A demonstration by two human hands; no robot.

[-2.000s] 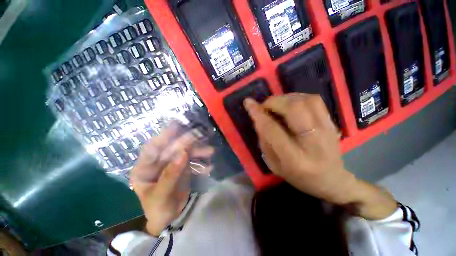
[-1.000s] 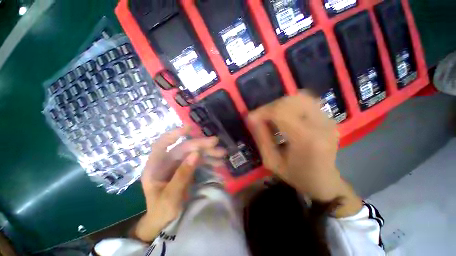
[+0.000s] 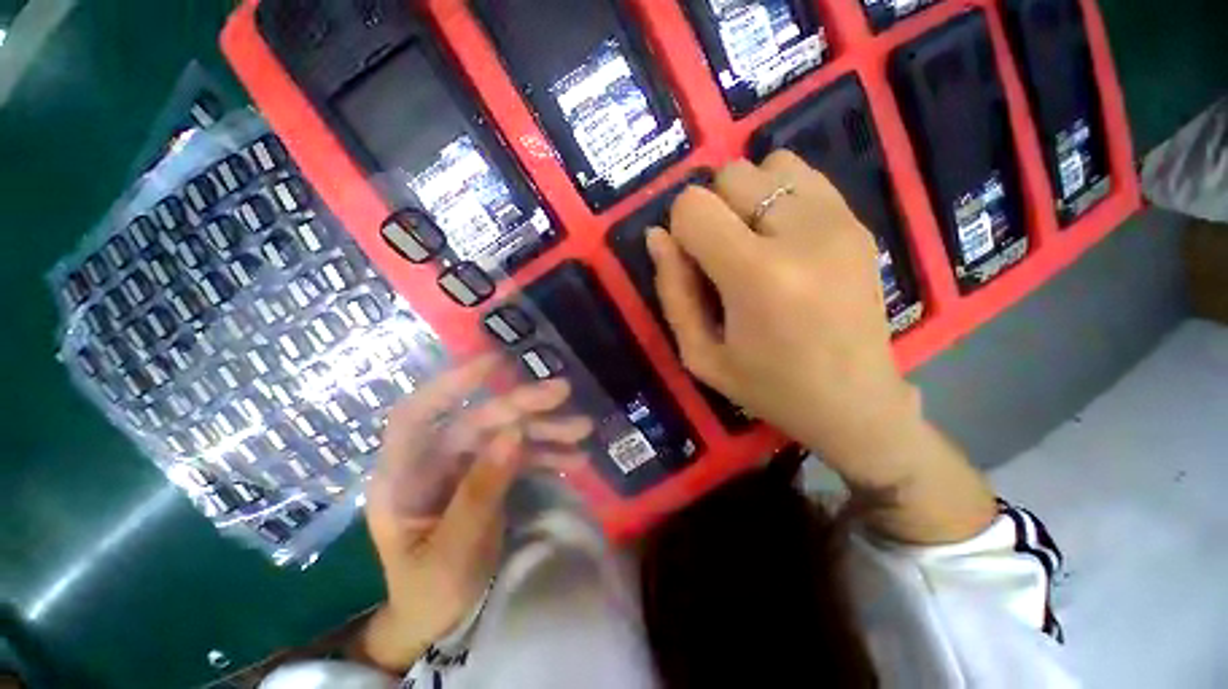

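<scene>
A red tray (image 3: pixel 582 245) holds black phones face down in two rows. My left hand (image 3: pixel 451 478) is at the tray's left corner, fingers bent, holding a clear film strip with several dark, silver-centred lens covers (image 3: pixel 466 283). The strip extends up over the tray's left edge. My right hand (image 3: pixel 788 289) is over the second phone (image 3: pixel 644 240) of the near row, its bent fingertips at that phone's upper end. It hides most of that phone; whether a small part is between the fingertips cannot be told. The nearest-left phone (image 3: pixel 593 343) lies uncovered beside it.
A glossy clear carrier sheet (image 3: pixel 216 337) with rows of lens covers lies left of the tray on the green bench (image 3: pixel 81 485). A grey surface (image 3: pixel 997 384) runs below the tray. A whitish, blurred object (image 3: pixel 1192 168) is at the right edge.
My right hand has moved from the near row's first phone to the second. The tray and sheet appear shifted left in view. The strip in my left hand now shows clearly over the tray edge.
</scene>
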